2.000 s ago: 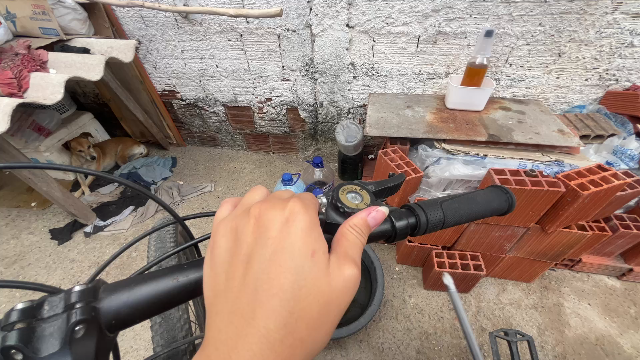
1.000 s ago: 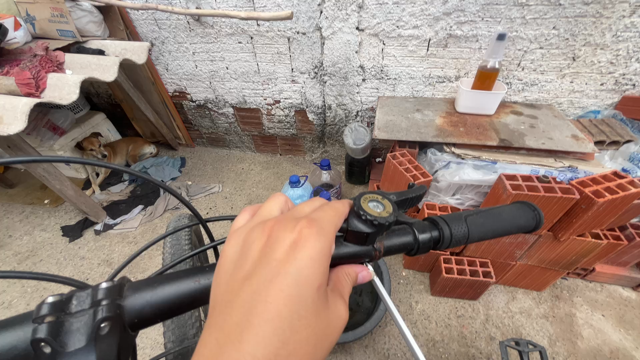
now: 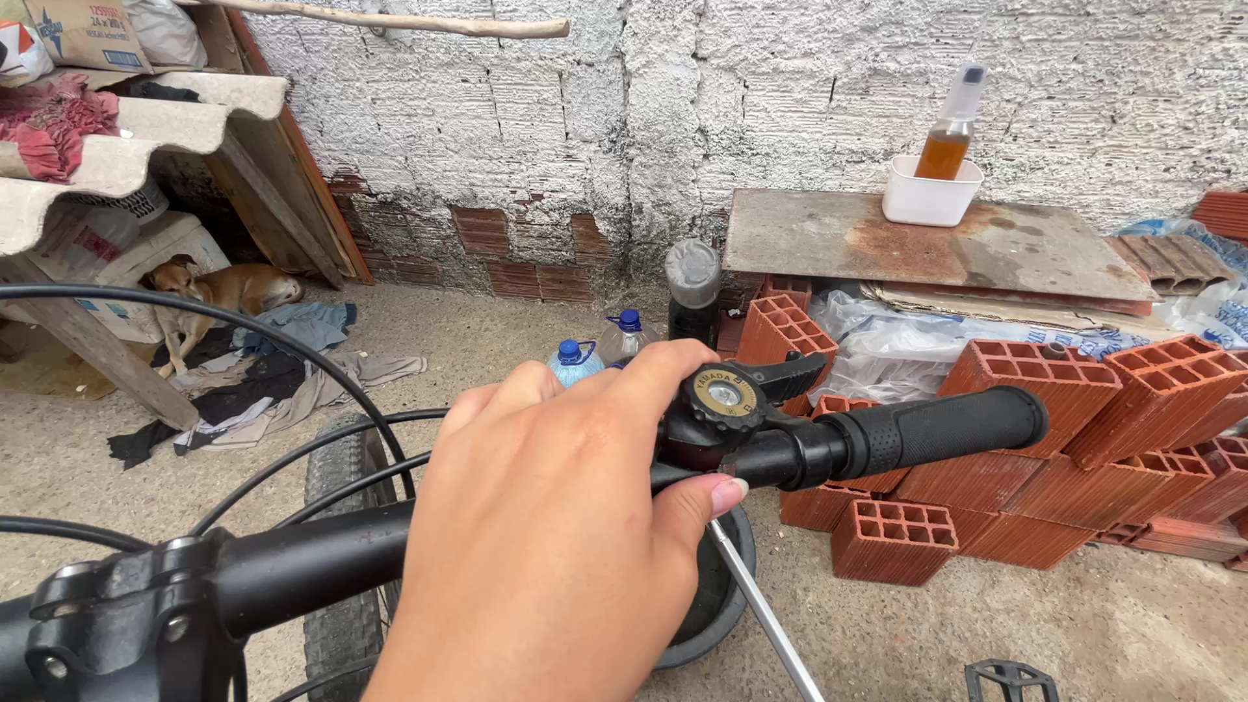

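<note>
My left hand (image 3: pixel 565 517) is closed around the black bicycle handlebar (image 3: pixel 312 556), just left of a round gear shifter (image 3: pixel 723 395) with a gold-coloured face. Its fingers go over the far side, where their tips are hidden, and the thumb lies along the near side below the shifter. Beyond the shifter are a black lever (image 3: pixel 795 375) and a ribbed rubber grip (image 3: pixel 946 429). A thin metal shaft, like a screwdriver's (image 3: pixel 765 609), slants up from the bottom edge, its upper end at the underside of the shifter by my thumb. My right hand is out of view.
The stem clamp (image 3: pixel 127 624), cables and front tyre (image 3: pixel 336 585) are at left. Below the bar stands a dark round tub (image 3: pixel 736 575). Hollow red bricks (image 3: pixel 892 546) are stacked at right, and a pedal (image 3: pixel 1011 678) shows low down. A dog (image 3: pixel 234 288) lies at far left.
The metal shaft has moved left, from over the floor near the bricks to the underside of the shifter. My left hand stays on the handlebar, its thumb now lower, below the shifter.
</note>
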